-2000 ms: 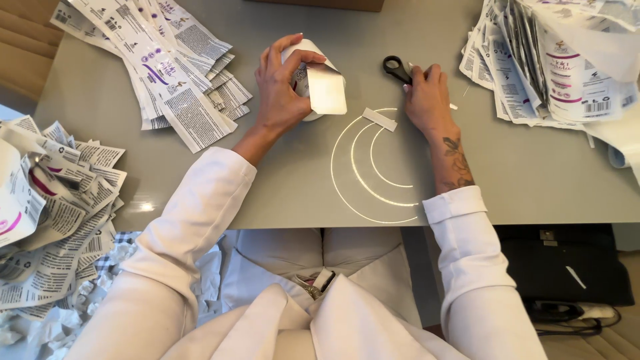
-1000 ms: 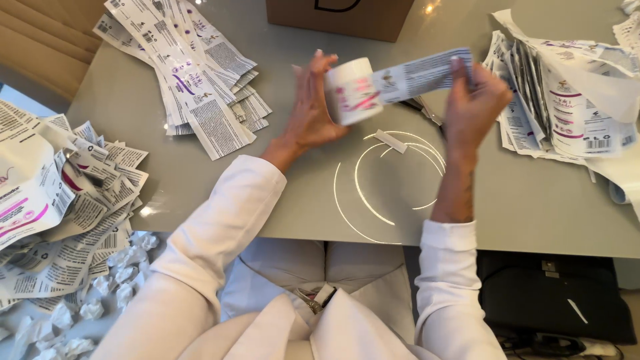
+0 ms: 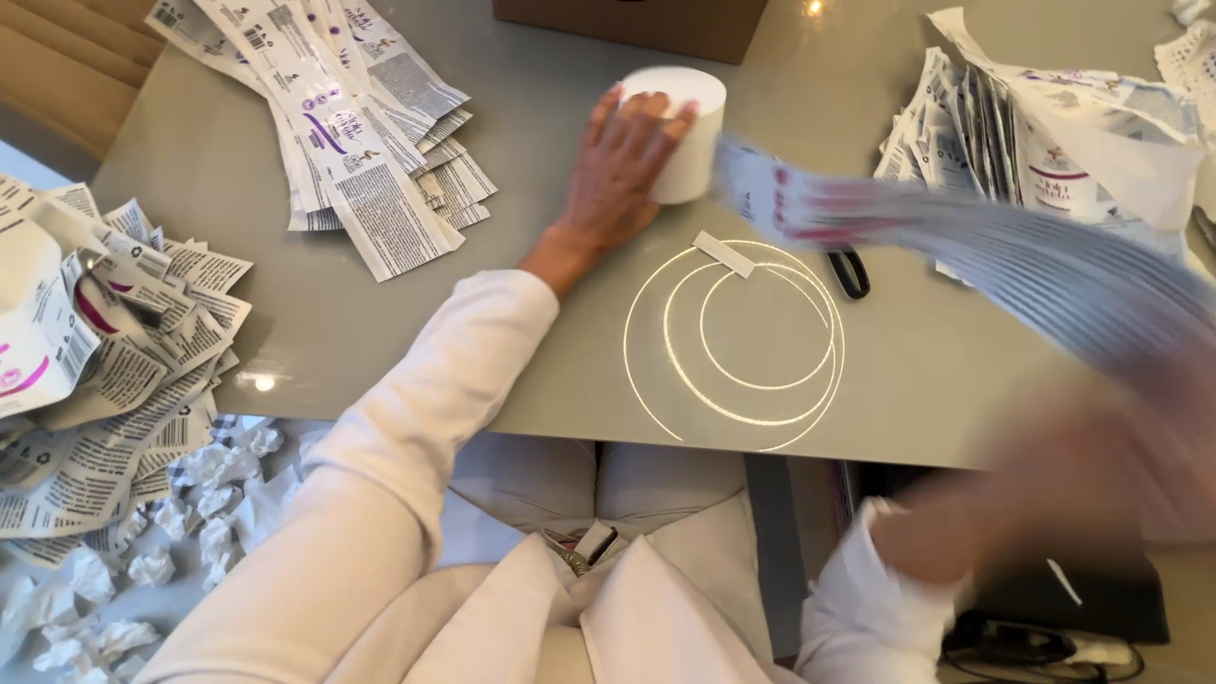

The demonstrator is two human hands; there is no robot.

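Note:
My left hand (image 3: pixel 622 171) grips a plain white cylindrical roll (image 3: pixel 692 157) from above and its left side, with the roll standing on the grey table. At the lower right, my right hand (image 3: pixel 1064 475) is blurred by motion and holds the end of a long printed label strip (image 3: pixel 950 223). The strip arches up and left, its far end close to the roll; whether the two are joined cannot be told. Below the strip shows a black scissors handle (image 3: pixel 848 274). Bright ring reflections lie on the tabletop, with a small white paper piece (image 3: pixel 724 254) over them.
Printed label strips (image 3: pixel 380 176) lie fanned at the upper left. A large heap of printed labels (image 3: pixel 142 370) stands at the far left, above crumpled white paper (image 3: pixel 214 513). Stacked labels (image 3: pixel 1054 161) sit at the upper right. A cardboard box (image 3: pixel 636 24) stands at the back.
My right hand has swung down and right with the strip, which now stretches much longer. The roll, tilted in my left hand a second ago, now stands upright with no print showing.

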